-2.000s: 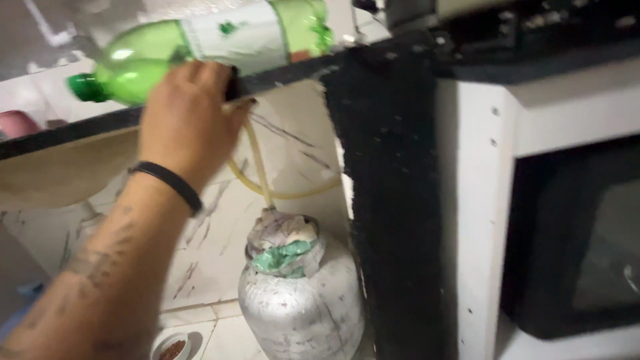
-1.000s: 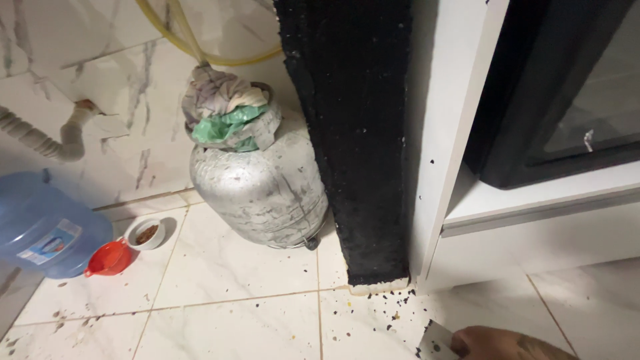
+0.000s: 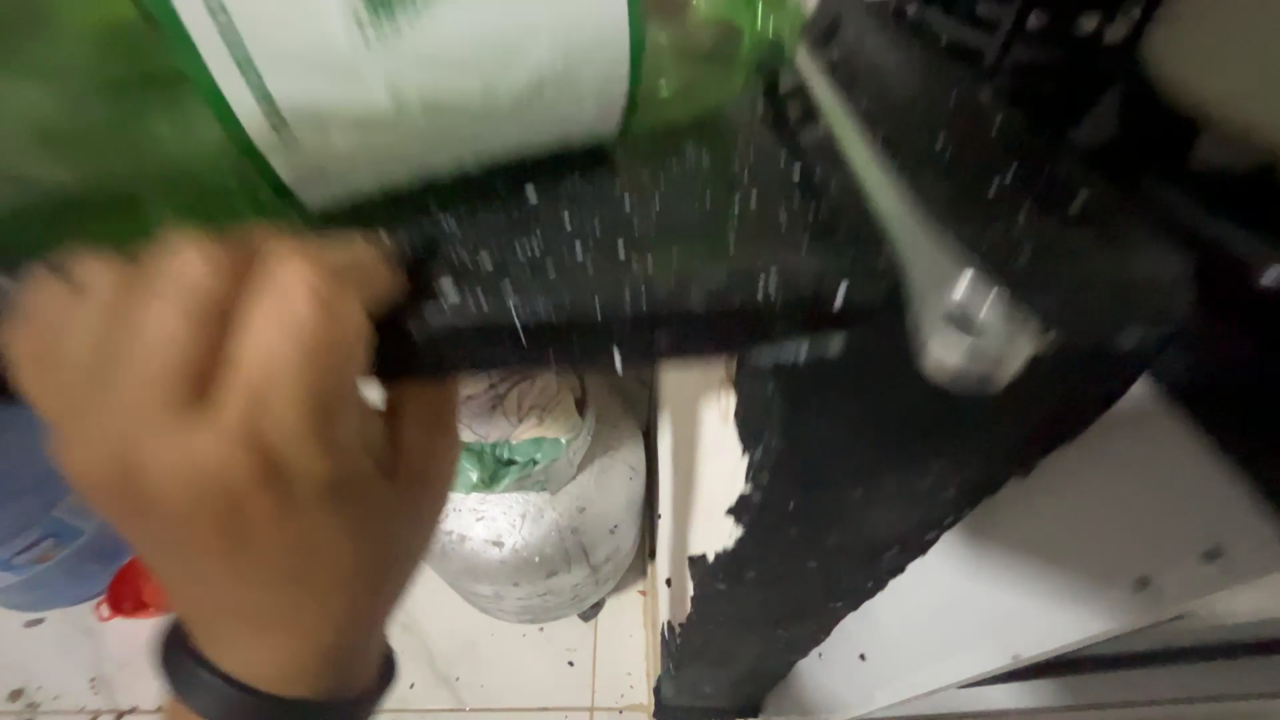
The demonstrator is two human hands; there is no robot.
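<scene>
My left hand (image 3: 230, 440), with a dark band at the wrist, is curled over the front edge of the black countertop (image 3: 560, 270), blurred by motion. Just behind its fingers a green plastic bottle (image 3: 460, 90) with a white label lies on its side. My right hand is out of view. To the right, a metal spoon (image 3: 900, 220) lies across the counter edge with its bowl towards me. Pale specks are scattered on the countertop.
Under the counter stands a silver gas cylinder (image 3: 545, 540) topped with cloth and green plastic. A blue water jug (image 3: 60, 550) and a red bowl (image 3: 135, 590) are at the lower left. A black panel with ragged edges (image 3: 830, 500) adjoins a white cabinet (image 3: 1010, 550).
The view has swung down to the floor and back up, now closer to the counter. My left hand is back in view at the counter edge; the hand seen low by the floor has left view.
</scene>
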